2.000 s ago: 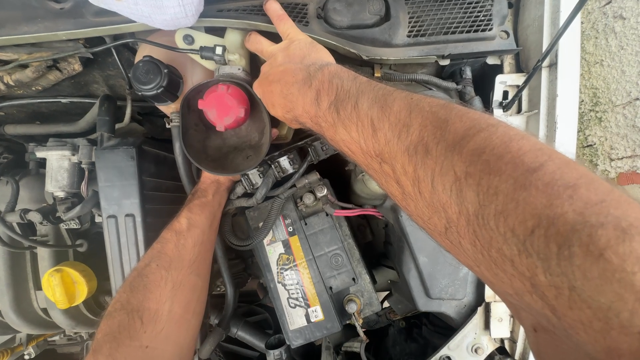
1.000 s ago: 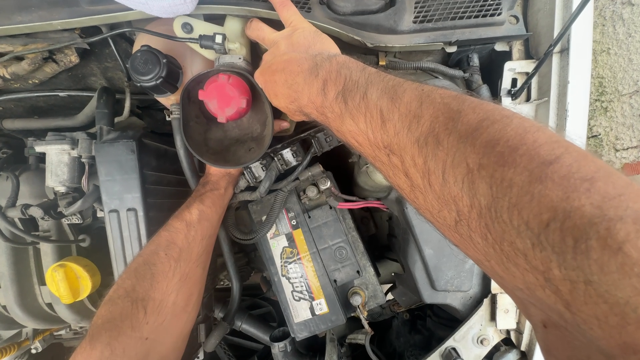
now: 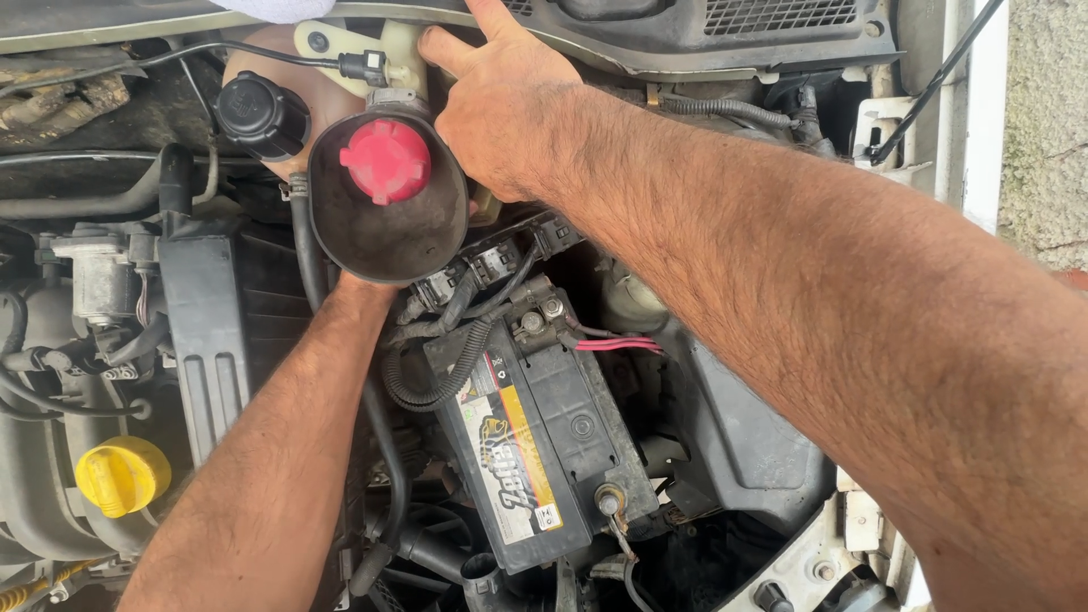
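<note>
A dark oval cup-like housing [image 3: 408,242] with a red ribbed cap [image 3: 387,161] in it sits near the top centre of an engine bay. My left forearm rises from below, and my left hand [image 3: 370,289] passes behind the housing, its fingers hidden. Beside the housing's upper right is my right hand [image 3: 510,102], back up, thumb and index finger spread; its other fingers are out of sight, so any hold cannot be told. Left of the housing stands a pinkish plastic reservoir [image 3: 276,47] with a black screw cap [image 3: 263,116]. A cable plug [image 3: 364,66] meets a pale fitting [image 3: 404,51].
A car battery [image 3: 544,433] with terminals and red wires [image 3: 616,343] lies below the hands. A yellow oil filler cap [image 3: 123,476] is on the engine at lower left. A black plastic box [image 3: 748,433] is at right, a cowl grille [image 3: 778,15] above, and a white cloth [image 3: 276,7] at the top edge.
</note>
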